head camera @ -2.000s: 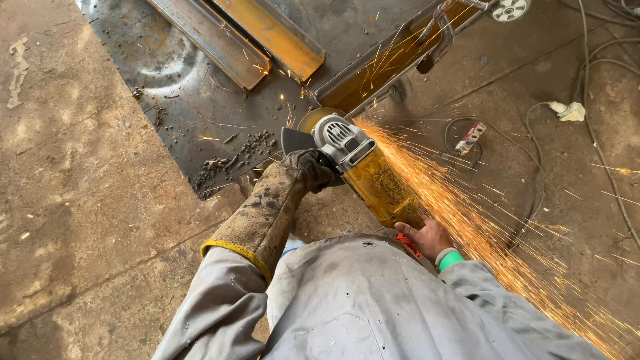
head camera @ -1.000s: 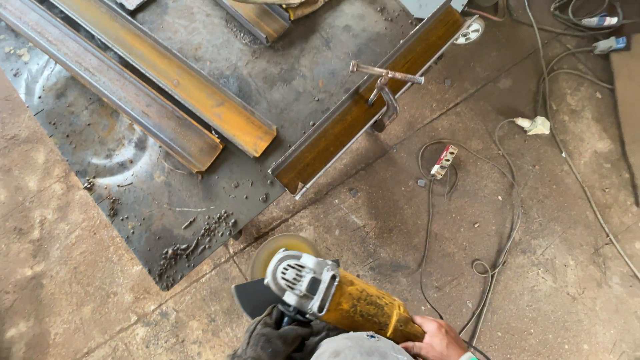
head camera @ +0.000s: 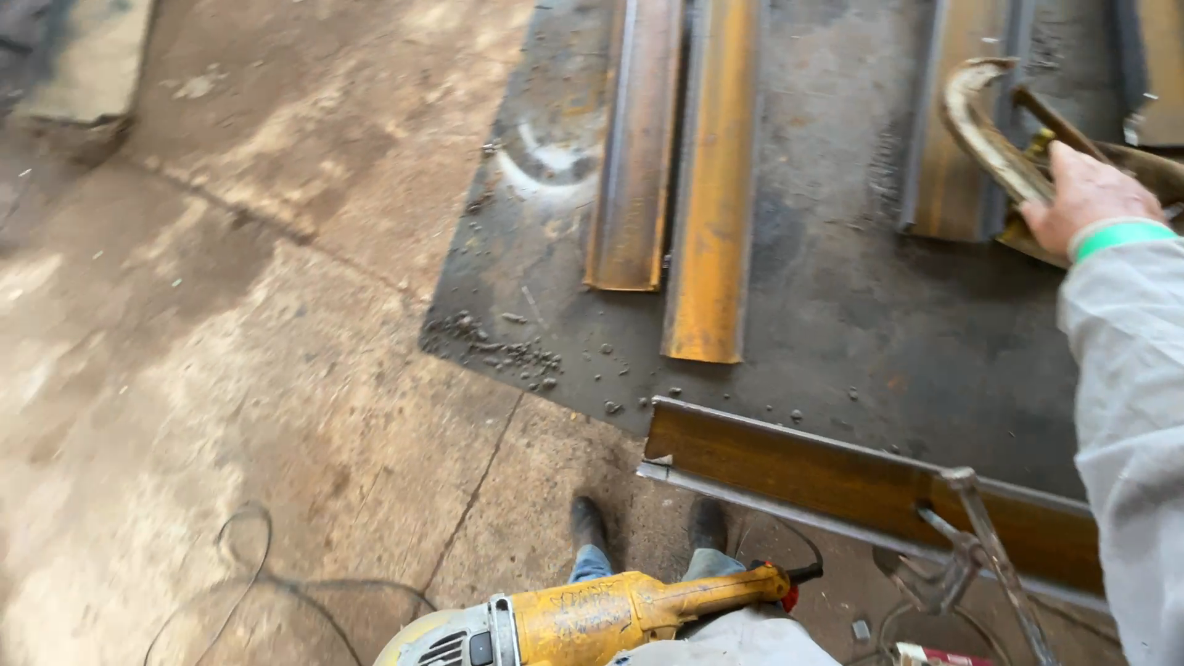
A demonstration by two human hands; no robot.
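Observation:
At the upper right, my right hand (head camera: 1096, 199) is closed around the frame of a rusty C-clamp (head camera: 985, 139), above the steel plate. The yellow angle grinder (head camera: 583, 615) is at the bottom, in front of my body, its head partly cut off by the frame edge. My left hand is out of view. A rusty steel channel (head camera: 795, 462) lies along the near edge of the plate, with a metal clamp (head camera: 976, 546) on it. Two more steel channels (head camera: 634, 185) (head camera: 712, 203) lie side by side on the plate.
Dark grit (head camera: 504, 351) lies at the corner of the steel plate (head camera: 832, 351). Further channel pieces (head camera: 957, 176) are at the upper right. Cable (head camera: 314, 587) runs over the concrete floor (head camera: 305, 388) at the lower left. My boots (head camera: 587, 523) stand below the plate's edge.
My right hand has left the grinder's rear end and now grips the C-clamp. Sparks flew from the grinder two seconds ago; none show now. The view has swung left.

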